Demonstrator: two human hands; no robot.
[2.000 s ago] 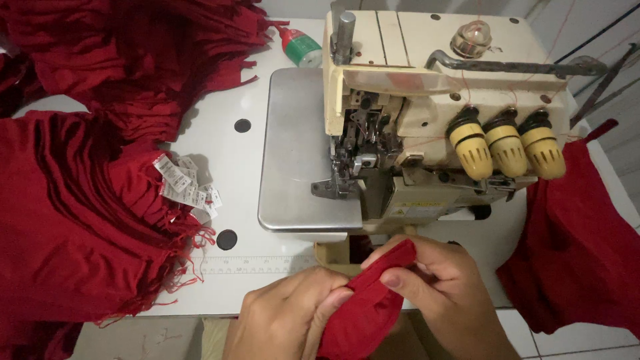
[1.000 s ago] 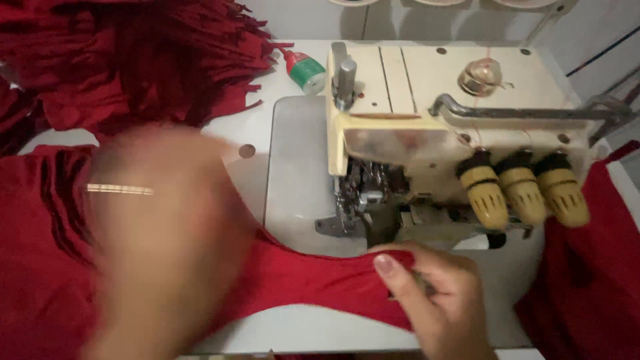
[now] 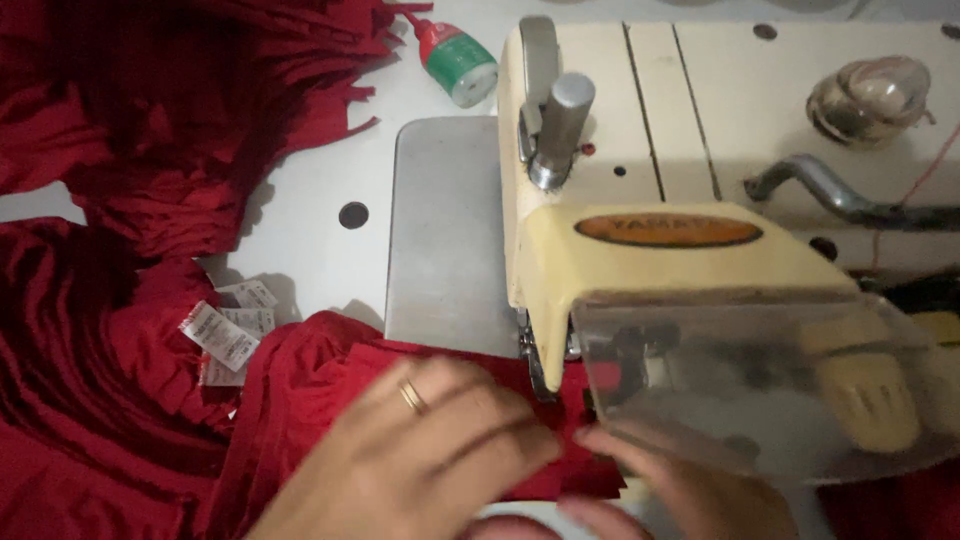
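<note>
A red fabric piece (image 3: pixel 540 450) lies at the presser-foot area of a cream Yamato overlock sewing machine (image 3: pixel 675 240). My left hand (image 3: pixel 435 442), with a ring on one finger, rests on this fabric, left of the machine's yellowed cover; its fingers point right. My right hand (image 3: pixel 675 472) is at the fabric's right end, partly behind the clear plastic guard (image 3: pixel 750 397), its thumb and fingertips near the cloth edge. Its grip is blurred. The needle area is mostly hidden behind the cover and guard.
Piles of red garments (image 3: pixel 150 97) fill the upper left, more red fabric (image 3: pixel 90 360) with white care labels (image 3: pixel 221 337) the lower left. A red and green bottle (image 3: pixel 454 64) stands beyond the metal plate (image 3: pixel 446 232). Red cloth (image 3: pixel 892 506) shows at the lower right.
The fabric, stretched between my hands a second ago, now lies at the machine's foot. My left hand has moved right, onto it. The guard has come down over the needle area. The view is nearer.
</note>
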